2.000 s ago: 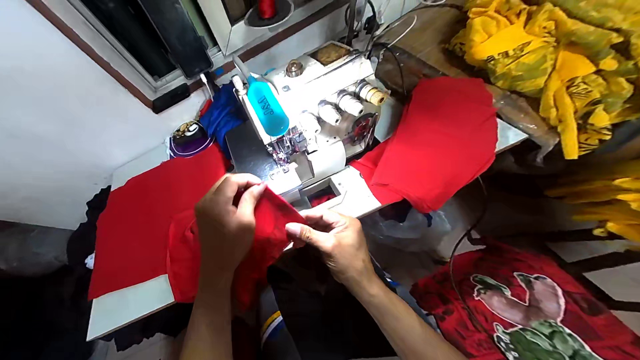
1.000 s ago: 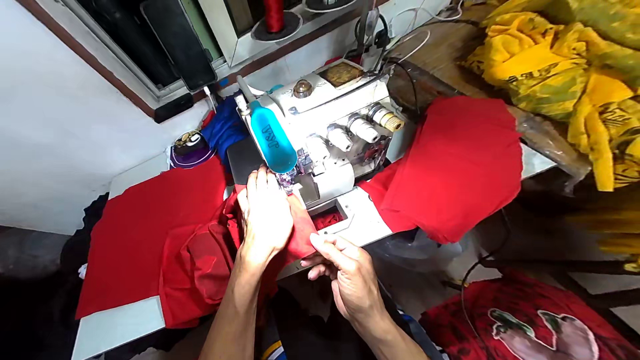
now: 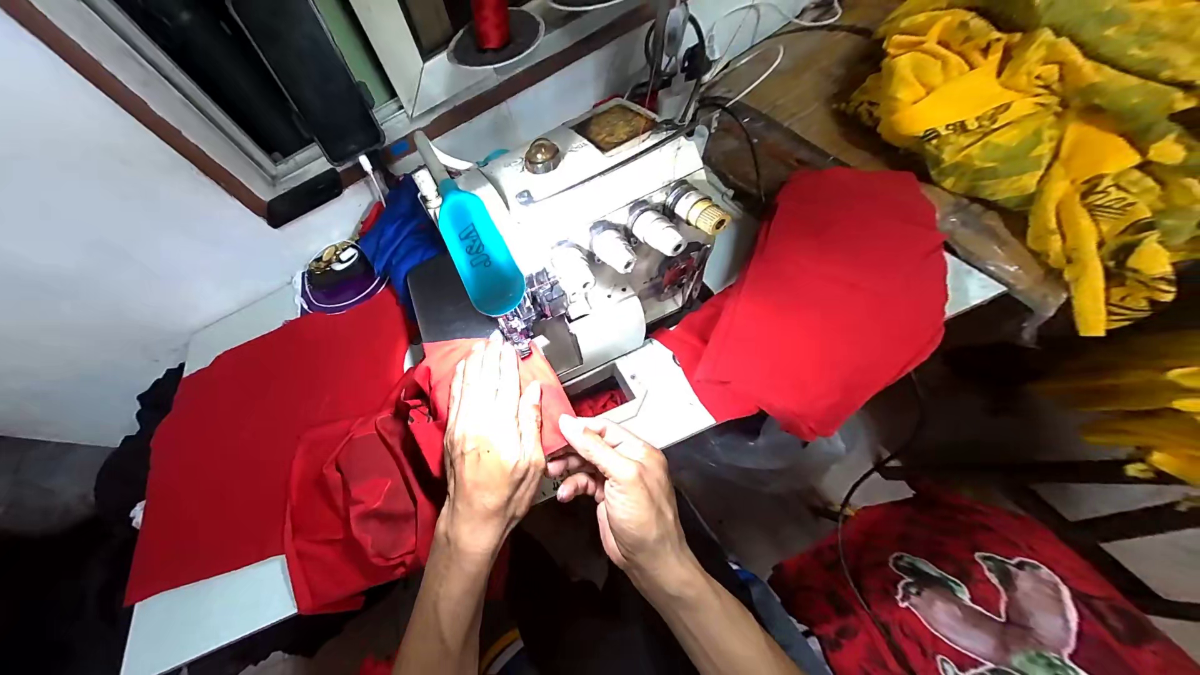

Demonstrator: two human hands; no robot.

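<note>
A white overlock sewing machine with a blue cover stands at the middle. Red fabric lies under its presser foot. My left hand rests flat on this fabric, just in front of the foot, fingers toward the needle area. With thumb and fingers my right hand pinches the fabric's right edge. More red fabric is bunched left of my left hand and hangs over the table edge. Whether the needle is in the cloth is hidden.
Flat red panels cover the left of the white table. A stack of red pieces lies right of the machine. Yellow patterned cloth is heaped at the back right. A printed red cloth sits low at the right, crossed by a cable.
Two seconds ago both hands held the fabric up in front of the machine; now it lies at the presser foot with my left hand flat on it. The view has moved closer.
</note>
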